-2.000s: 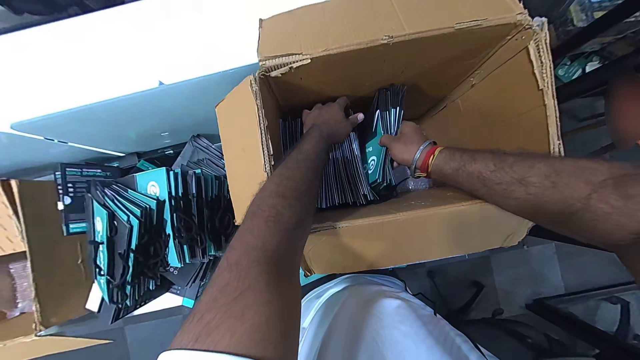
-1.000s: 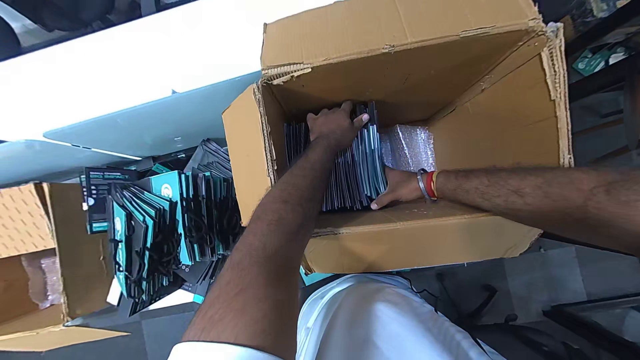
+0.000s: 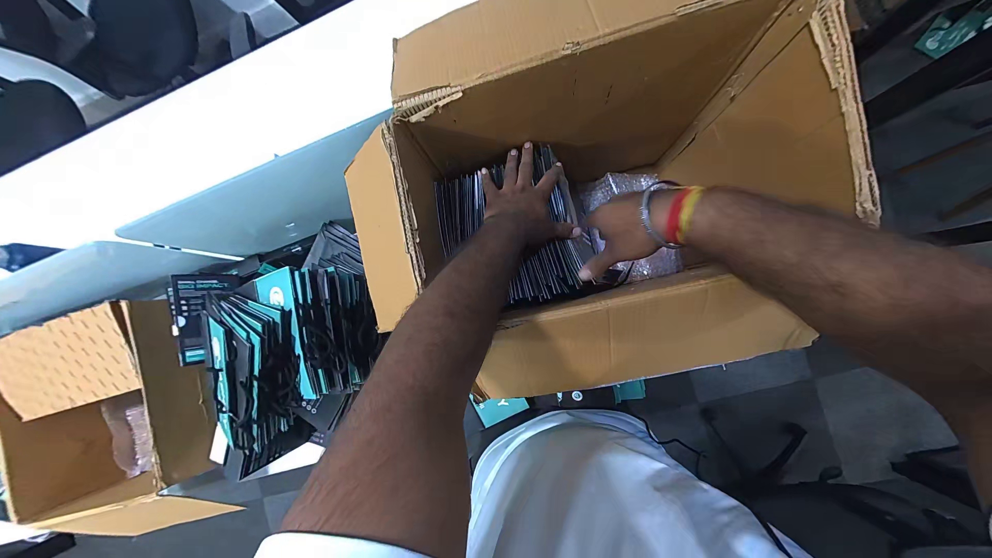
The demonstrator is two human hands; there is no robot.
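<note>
A large open cardboard box holds a row of thin dark paper bags or folders, standing on edge at its left side. My left hand lies spread on top of the row, fingers apart. At the right end of the row is my right hand, with a metal bangle and a red and yellow band at the wrist; its thumb is apart and nothing shows in its grasp. Clear bubble wrap lies in the box beneath and behind the right hand.
Stacks of black and teal bags with black cords lie left of the box. Further left stands a smaller open cardboard box with bubble wrap inside. A white table runs behind, chairs beyond it. A black chair base is at lower right.
The teal-fronted bags my right hand held two seconds ago went against the row, and that hand has since come off them. My left hand has spread its fingers on the row.
</note>
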